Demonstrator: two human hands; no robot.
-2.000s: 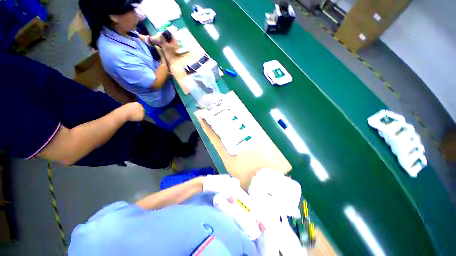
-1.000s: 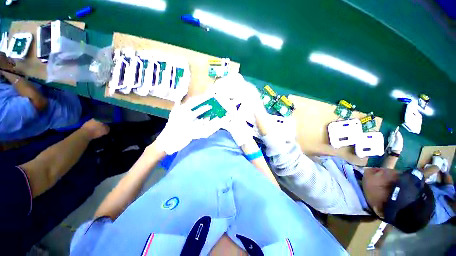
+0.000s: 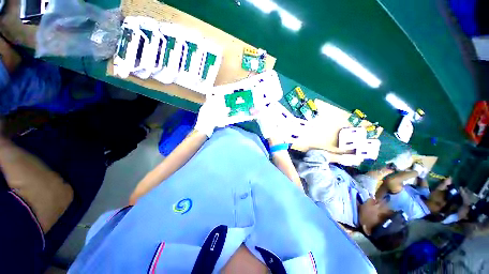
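A white housing shell with a green circuit board (image 3: 238, 103) in its middle is held in front of my chest. My left hand (image 3: 206, 116), in a white glove, holds its left side. My right hand (image 3: 262, 119), also gloved and above a blue wristband, is at its right side. The gloves blend with the white plastic, so the fingers are hard to make out. More white shells (image 3: 268, 85) lie just behind and to the right of the held one.
A row of leaning fitted housings (image 3: 185, 61) stands on the cardboard at left. A circuit board with a yellow part (image 3: 253, 60) lies behind. A clear plastic bag (image 3: 80, 32) is far left. More boards (image 3: 302, 103) and shells (image 3: 351, 139) lie right, beside seated workers.
The view has swung from the left neighbour to my own place. The green board, tilted in my hands a second ago, now shows flat in the white shell. The right neighbour's arm has drawn back.
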